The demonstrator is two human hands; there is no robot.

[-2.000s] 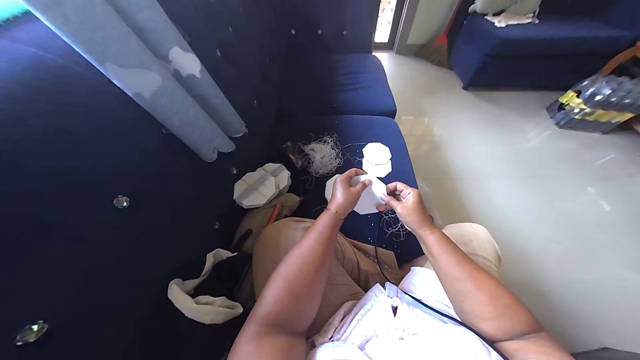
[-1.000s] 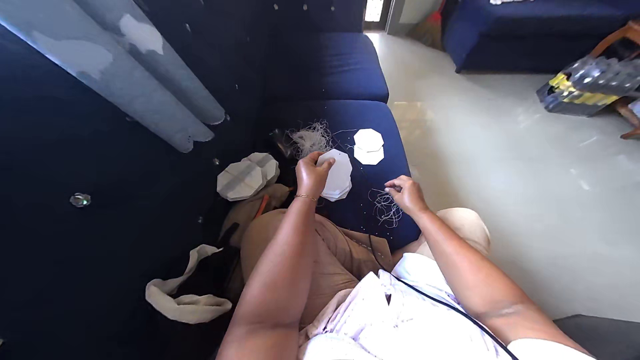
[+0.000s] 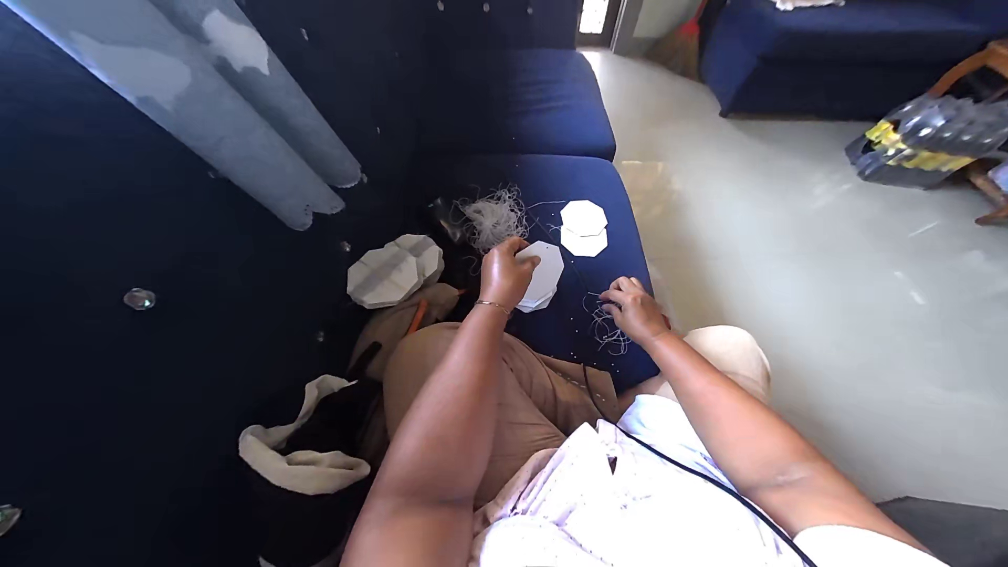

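Note:
On the blue sofa cushion [image 3: 563, 177] lies a stack of white octagonal cards [image 3: 543, 276], and my left hand [image 3: 506, 272] has its thumb and fingers on the upper left edge of it. Whether the stack is lifted, I cannot tell. My right hand [image 3: 632, 309] is at the cushion's right edge, its fingertips pinched at a loose pile of thin threads [image 3: 609, 331]. Beyond the hands sit two overlapping piles of white octagonal cards [image 3: 583, 228]. A larger tangle of pale thread [image 3: 496, 216] lies just past my left hand.
More octagonal cards [image 3: 384, 276] rest against the sofa back at left. A black cord [image 3: 693, 472] crosses my lap. A cream cloth band [image 3: 303, 468] lies at lower left. Gray curtains [image 3: 260, 118] hang over the sofa back. A pack of bottles [image 3: 929, 142] stands on the floor at right.
Two seconds ago both hands were together at a white piece over the cards. They have since moved apart, the right one to the threads at the right, the left one staying at the stack.

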